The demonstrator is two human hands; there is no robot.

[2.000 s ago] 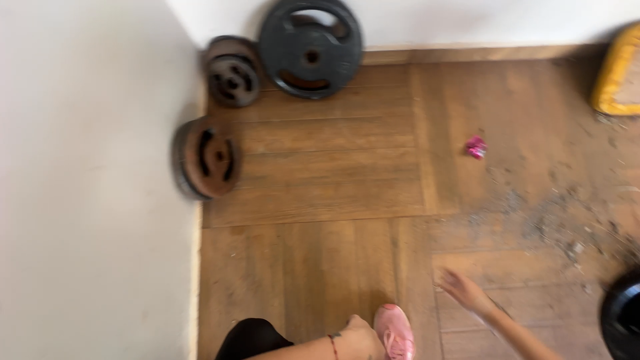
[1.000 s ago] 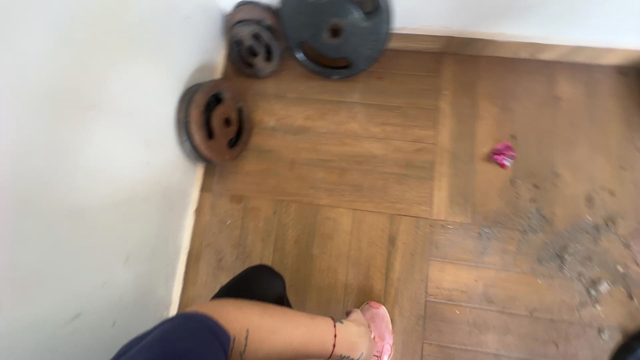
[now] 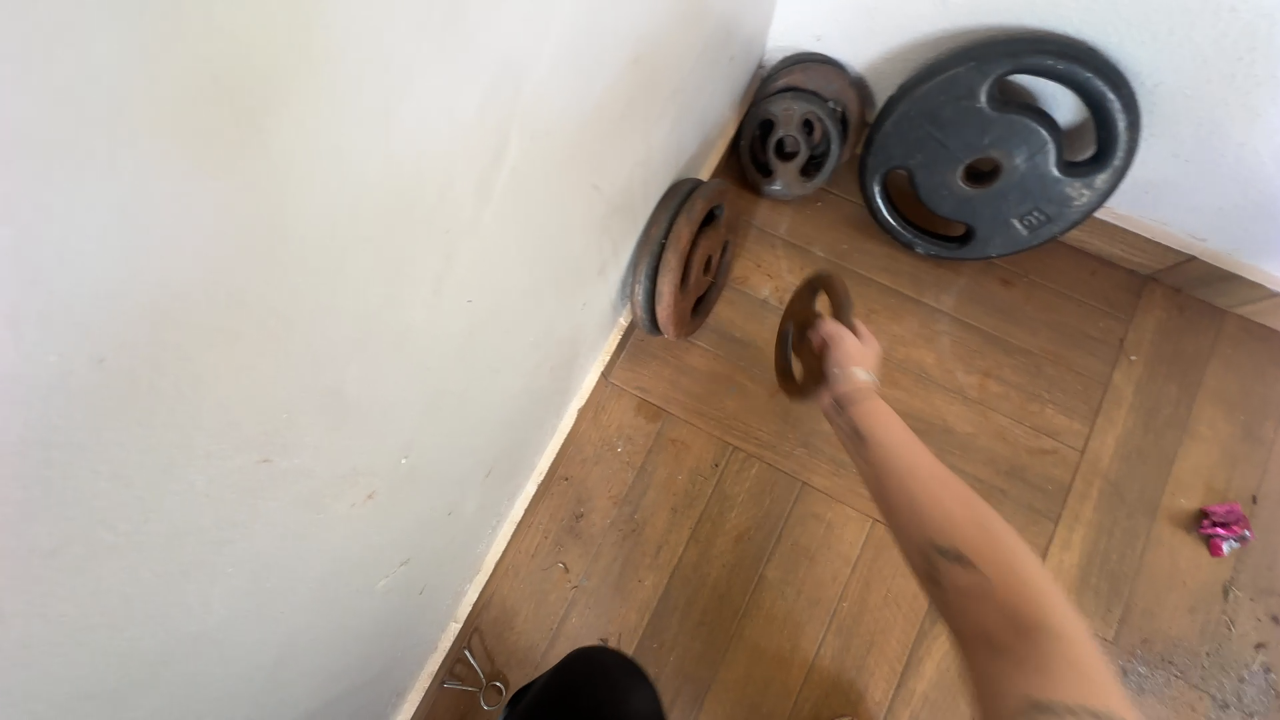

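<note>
My right hand [image 3: 848, 352] grips a small rusty brown weight plate [image 3: 800, 345] by its rim or handle opening, held tilted over the wooden floor; motion blurs it. To its left, a rusty plate [image 3: 695, 260] and a grey plate [image 3: 652, 262] lean together against the left wall. Behind, in the corner, stand several small plates [image 3: 790, 145]. A large dark grey weight plate [image 3: 1020, 160] with handle openings leans on the back wall. My left hand is out of view.
A metal spring collar [image 3: 490, 694] lies by the left wall's skirting [image 3: 515, 515]. My dark-clad knee [image 3: 585, 688] shows at the bottom. A crumpled pink wrapper [image 3: 1225, 528] lies on the right, with grey debris [image 3: 1240, 690] below it.
My right arm, out of view one second ago, now reaches toward the corner with a rusty plate in hand. My left arm has left the view, which has turned.
</note>
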